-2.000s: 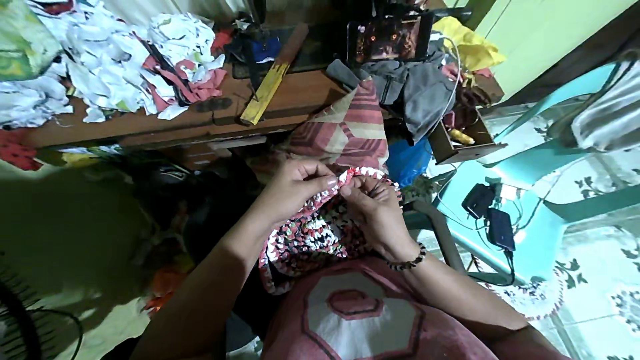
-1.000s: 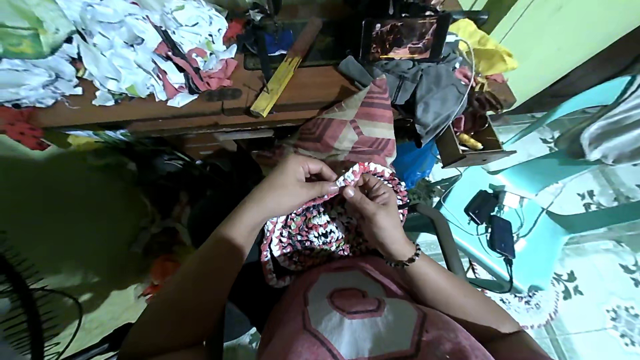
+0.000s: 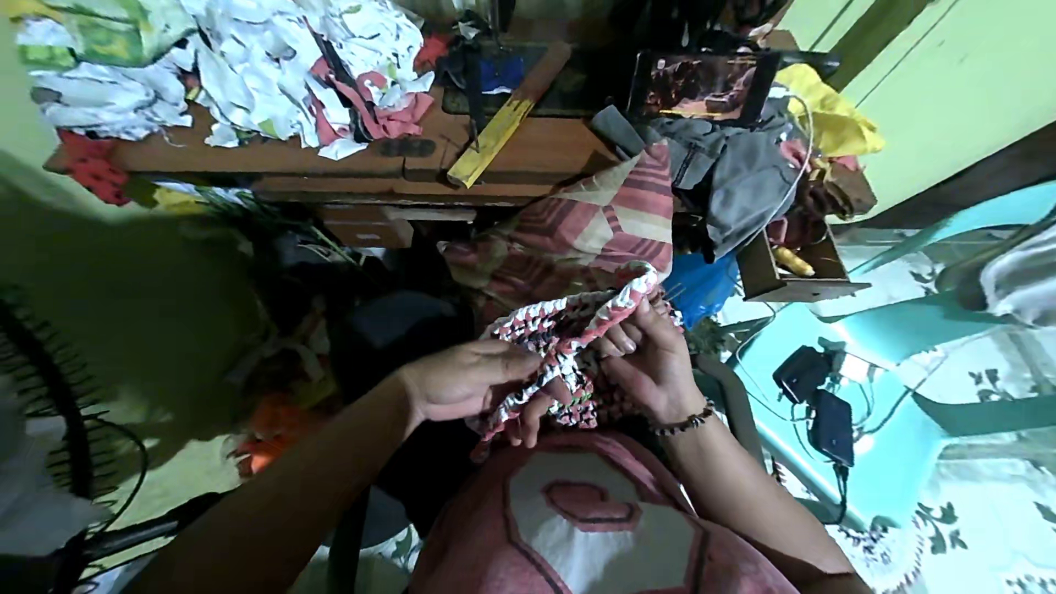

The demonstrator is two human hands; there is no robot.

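Observation:
A thick rag mat of red, white and black fabric strips (image 3: 549, 330) is held above my lap, its braided-looking edge running diagonally between my hands. My left hand (image 3: 487, 384) pinches the lower left part of that edge, thumb on top and fingers curled beneath. Around the upper right part, near the raised end of the edge, my right hand (image 3: 648, 351) is closed, with a beaded bracelet on its wrist. A patterned red and beige cloth (image 3: 610, 214) hangs from the table just beyond the mat. Part of the mat is hidden behind my fingers.
Ahead is a wooden sewing-machine table (image 3: 330, 177) bearing heaped white fabric scraps (image 3: 264, 74), a yellow-painted wooden stick (image 3: 507, 124) and a phone or tablet (image 3: 701, 87). An open drawer (image 3: 792, 280) juts out at right. Chargers (image 3: 829, 425) lie on a turquoise plastic chair (image 3: 899, 462). A fan (image 3: 66, 412) stands at left.
My hands, close together at the mat's upper edge before, have moved apart. My left hand is lower along the edge, and the mat is now folded and bunched between them.

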